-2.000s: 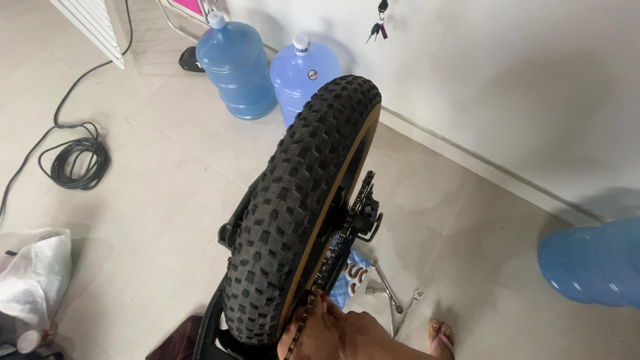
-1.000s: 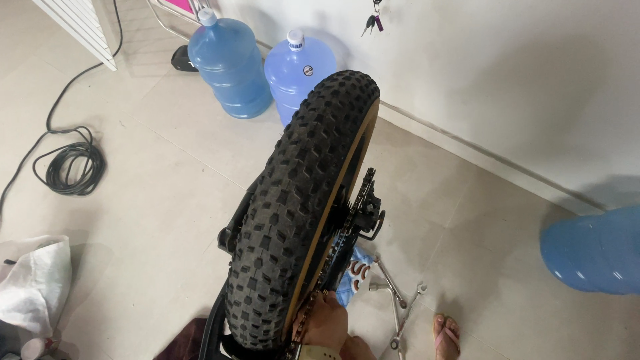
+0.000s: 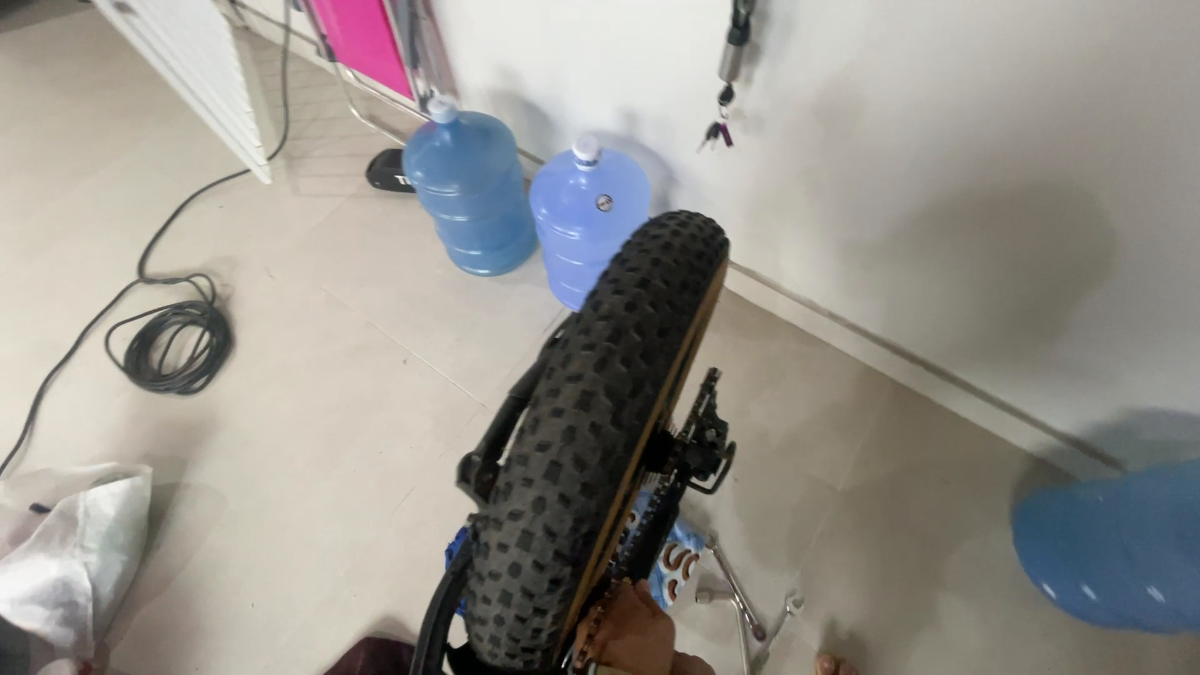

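Observation:
A bicycle's rear wheel with a knobby black tyre (image 3: 581, 441) and tan sidewall stands at a slant in mid-view. To its right are the rear derailleur (image 3: 708, 455) and chainstay. At the bottom edge, my left hand (image 3: 633, 628) has its fingers bent around the bicycle chain (image 3: 592, 630), close to the tyre; its fingertips are partly hidden. Only a small part of my right hand (image 3: 692, 665) shows, just right of the left one, and its fingers are out of sight. The black frame (image 3: 441, 600) runs along the tyre's left side.
Wrenches (image 3: 736, 586) and a blue patterned cloth (image 3: 689, 539) lie on the floor right of the wheel, near a bare foot (image 3: 832, 665). Blue water jugs (image 3: 473, 197) stand by the wall. A coiled black cable (image 3: 178, 347) and a white bag (image 3: 80, 553) are at left.
The view has shifted, so the wheel and hands sit lower in it. My right hand, plainly visible beside the left two seconds ago, now shows only in small part.

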